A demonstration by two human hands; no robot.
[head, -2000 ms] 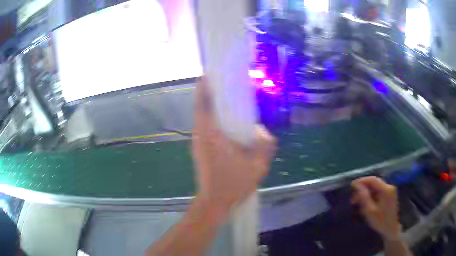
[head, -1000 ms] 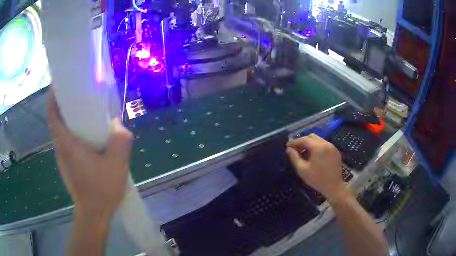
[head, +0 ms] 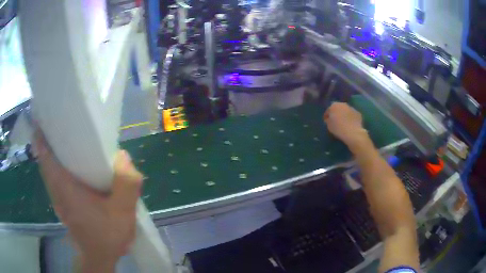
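Observation:
My left hand point(head: 93, 205) is wrapped around the thick white frame post point(head: 69, 90) at the left. My right hand point(head: 343, 122) is over the far right part of the green conveyor belt point(head: 202, 154), fingers curled together; whether it holds a small part cannot be told. Small pale round parts point(head: 235, 158) lie spaced in rows on the belt, left of my right hand. Black pocket trays point(head: 314, 248) lie on the ledge in front of the belt, partly hidden by my right forearm.
A metal rail point(head: 245, 193) edges the belt. A white sheet point(head: 213, 234) lies left of the trays. An orange-red item point(head: 435, 167) sits at the ledge's right end. A metal beam point(head: 383, 90) slants over the belt's right end. Machinery stands behind.
My right hand has moved from above the trays up and forward over the belt. My left hand still grips the post. The view has shifted, and the violet light behind the belt has dimmed.

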